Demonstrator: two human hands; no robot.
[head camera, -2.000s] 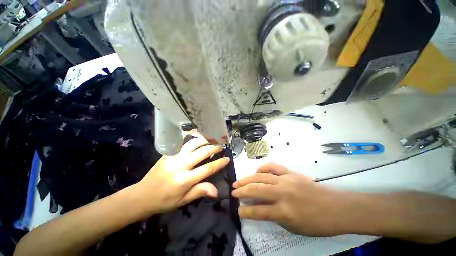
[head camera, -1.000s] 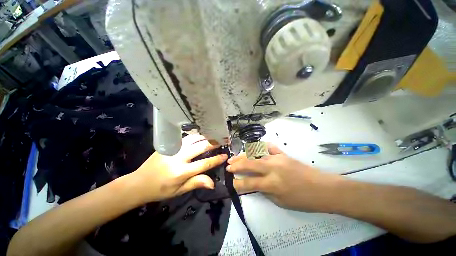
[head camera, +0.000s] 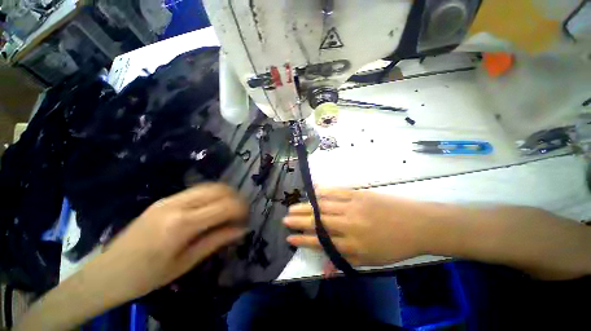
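The sheer black patterned cloth (head camera: 149, 139) is heaped left of the needle, and its thin part spreads in folds below the presser foot (head camera: 297, 134). A narrow black tape (head camera: 306, 174) runs from the foot toward me and crosses over my right fingers. My right hand (head camera: 343, 223) lies flat with its fingertips at the cloth's right edge, fingers slightly apart. My left hand (head camera: 194, 229) is blurred over the cloth, fingers bent; whether it grips cloth is unclear. The foot is partly hidden by the machine head (head camera: 311, 39).
Blue-handled snips (head camera: 453, 147) lie on the bed at the right. A thin dark rod (head camera: 372, 105) lies behind the foot. A yellowish block (head camera: 326, 115) and a dark coil (head camera: 323, 97) sit right of the needle. A metal mechanism (head camera: 547, 139) is farther right. Blue crates show below the table edge.
The view has shifted, showing the table's front edge. My left hand has moved away from the foot toward me and left. My right hand has also drawn back, uncovering the foot area.
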